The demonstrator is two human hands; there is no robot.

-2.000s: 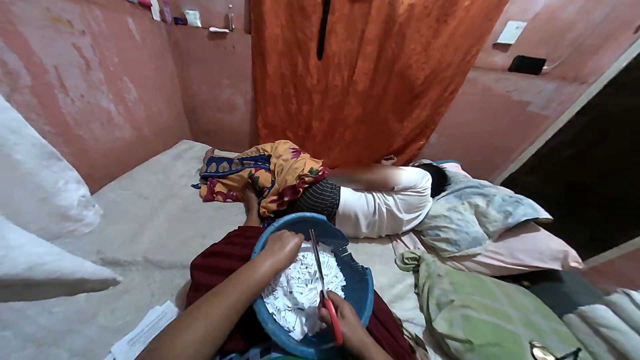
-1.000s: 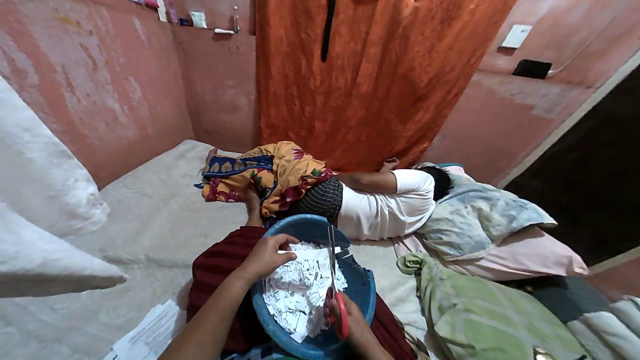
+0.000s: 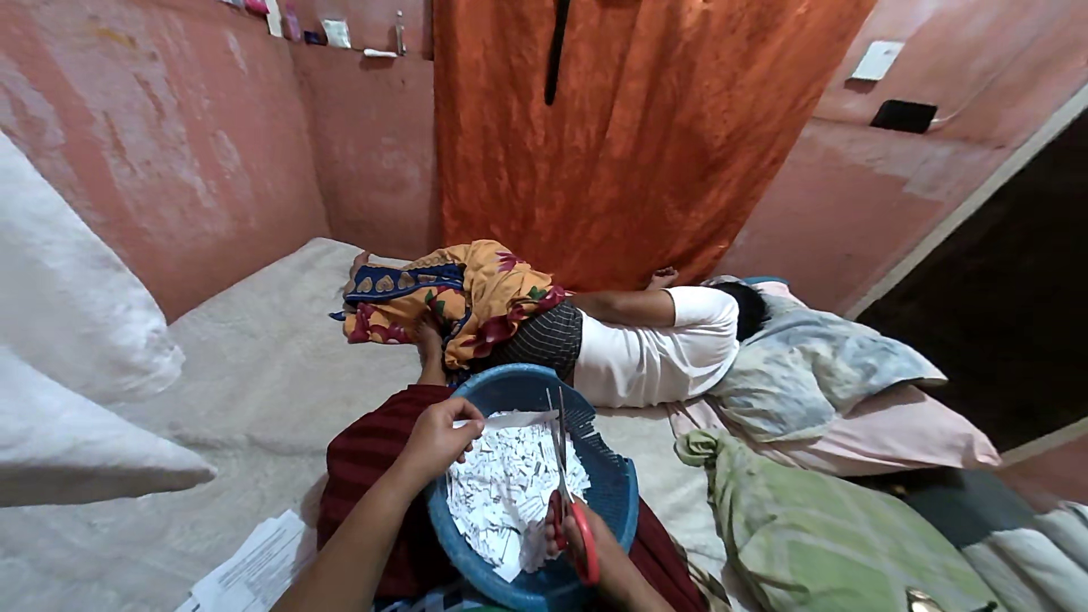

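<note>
A blue plastic basket (image 3: 625, 501) with a broken rim at its right side rests on my lap, holding a heap of small cut paper pieces (image 3: 510, 484). Between the fingertips of my left hand (image 3: 442, 438) is one end of a narrow white paper strip (image 3: 518, 419), stretched over the heap. My right hand (image 3: 582, 540) grips red-handled scissors (image 3: 561, 459), blades pointing away from me and slightly apart. The strip's far end lies at the blades.
Beyond the basket a person (image 3: 654, 357) lies on the bed (image 3: 255, 365). Printed sheets (image 3: 255, 565) lie left of my lap. A green pillow (image 3: 833, 535) and other pillows (image 3: 816, 365) are at the right. White cloth (image 3: 68, 280) hangs at the left, an orange curtain (image 3: 629, 144) behind.
A paper strip now spans from my left hand to the scissors; two seconds ago that hand was at the basket's upper left with no strip plainly visible. The lying person's arm has shifted.
</note>
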